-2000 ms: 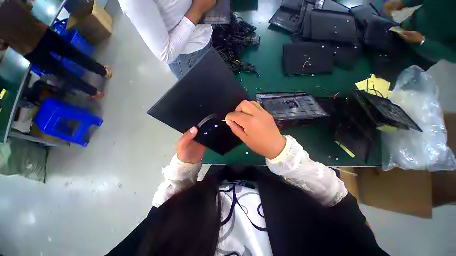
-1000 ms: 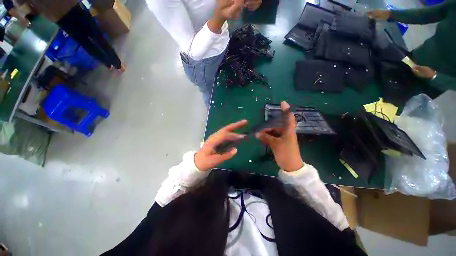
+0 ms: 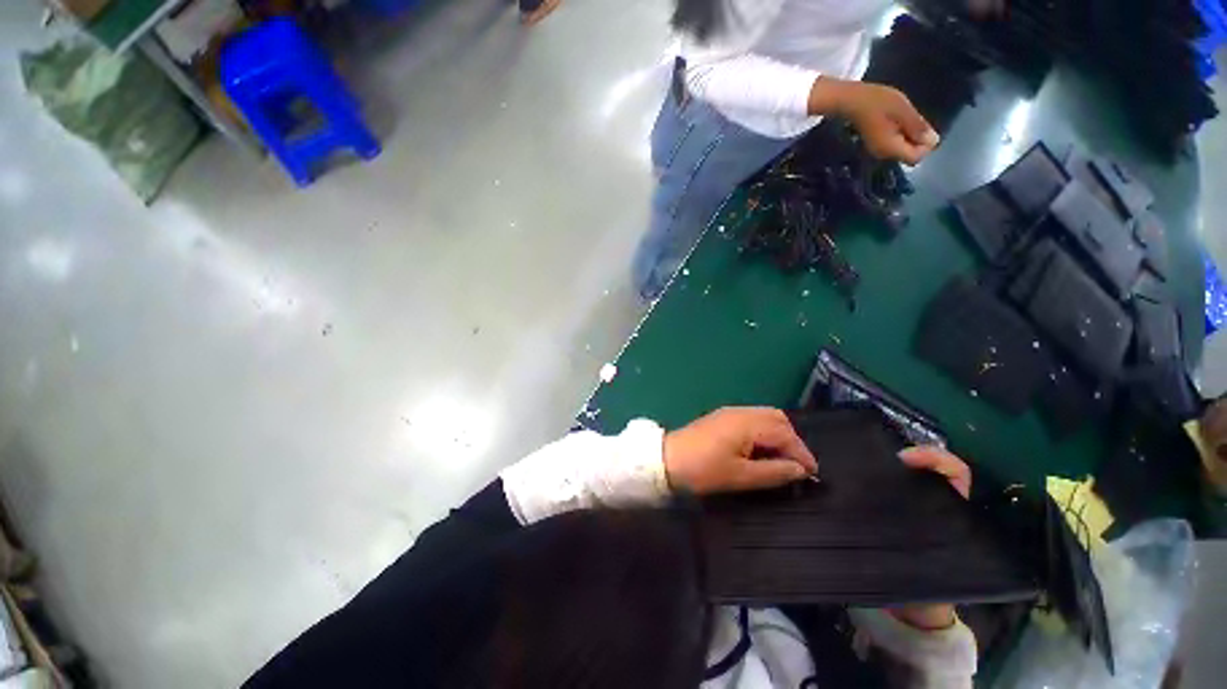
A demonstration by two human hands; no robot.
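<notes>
A black panel [image 3: 875, 538] with faint lines across its face lies tilted in front of me. My right hand [image 3: 938, 468] is shut on it: fingers show over its far edge, the wrist shows below its near edge, and the palm is hidden under it. My left hand [image 3: 737, 452] is on the panel's left part, fingertips pinched together at a small spot near the middle. Whether they hold a thin lead cannot be told. A framed panel [image 3: 875, 401] lies on the table just beyond, partly covered.
The green table [image 3: 700, 337] bears a heap of black leads [image 3: 821, 222] and several black panels [image 3: 1076, 289]. Yellow slips [image 3: 1081, 505], a leaning black panel [image 3: 1076, 579] and a clear plastic bag [image 3: 1157, 592] are at the right. A co-worker's hand [image 3: 881, 121] is over the leads.
The view has swung, shifting the table to the right. The blurred dark piece between my hands no longer shows; a large black panel is now in my right hand, with my left hand on its face.
</notes>
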